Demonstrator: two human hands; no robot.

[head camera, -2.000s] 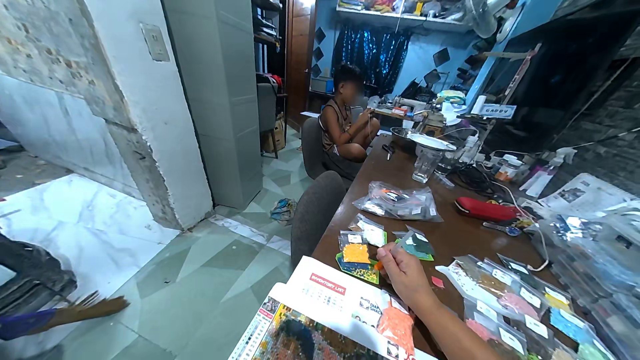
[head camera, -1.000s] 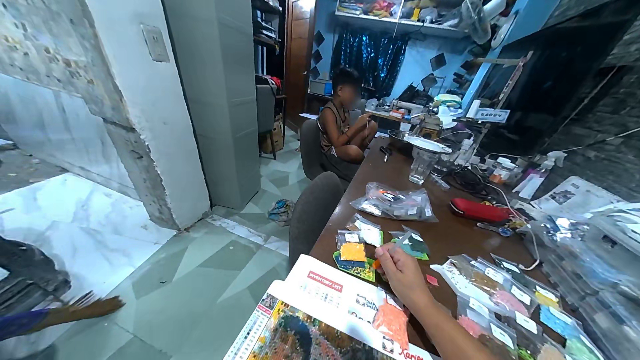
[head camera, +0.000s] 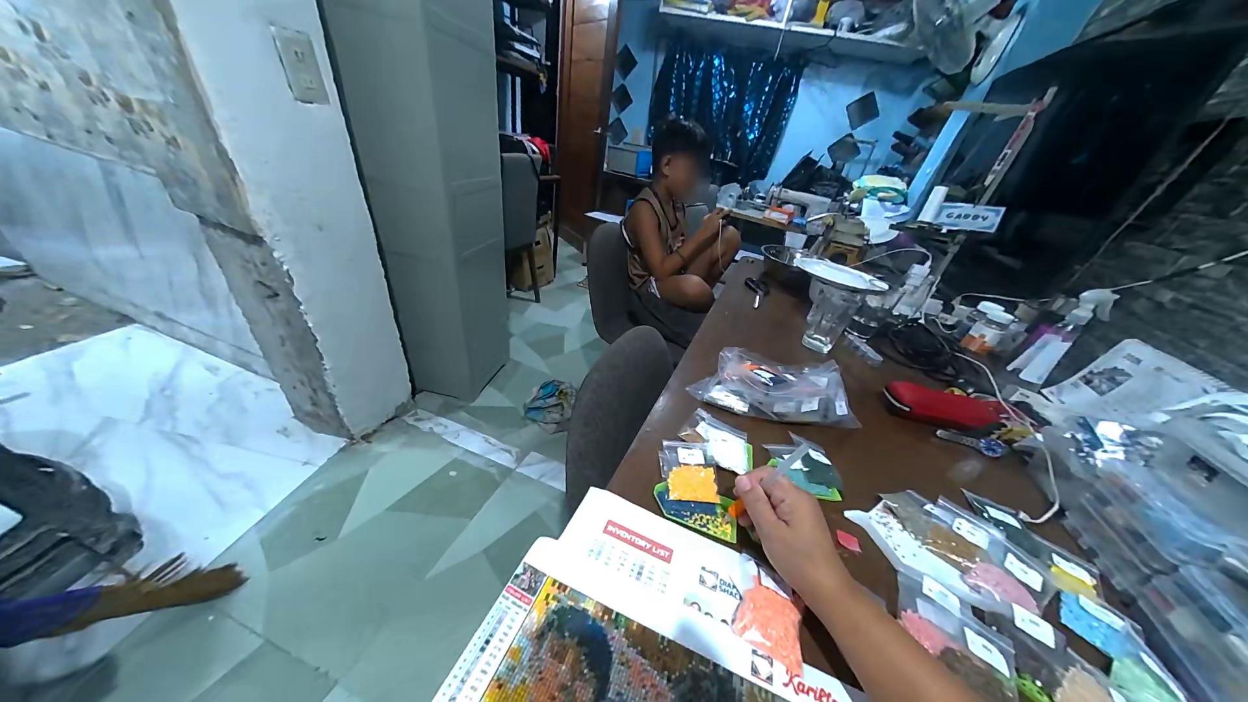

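Observation:
My right hand (head camera: 788,522) is closed over a small orange-tipped tool (head camera: 738,508), seen only in part, above a green tray (head camera: 717,526) of small yellow and dark beads. A bag of yellow-orange beads (head camera: 692,484) lies against the tray's far side. To the hand's right is a green tray with a dark-bead bag (head camera: 811,472); a white-bead bag (head camera: 723,444) lies farther back. Below the hand, a bag of coral beads (head camera: 768,624) rests on a printed diamond-painting canvas (head camera: 624,565). My left hand is out of view.
A person (head camera: 673,224) sits cross-legged at the table's far left. A gray chair (head camera: 619,419) stands along the table edge. On the table are a large zip bag (head camera: 780,388), a red pouch (head camera: 941,405), a glass (head camera: 829,314), several labeled bead bags (head camera: 975,556) and stacked clear plastic boxes (head camera: 1194,526).

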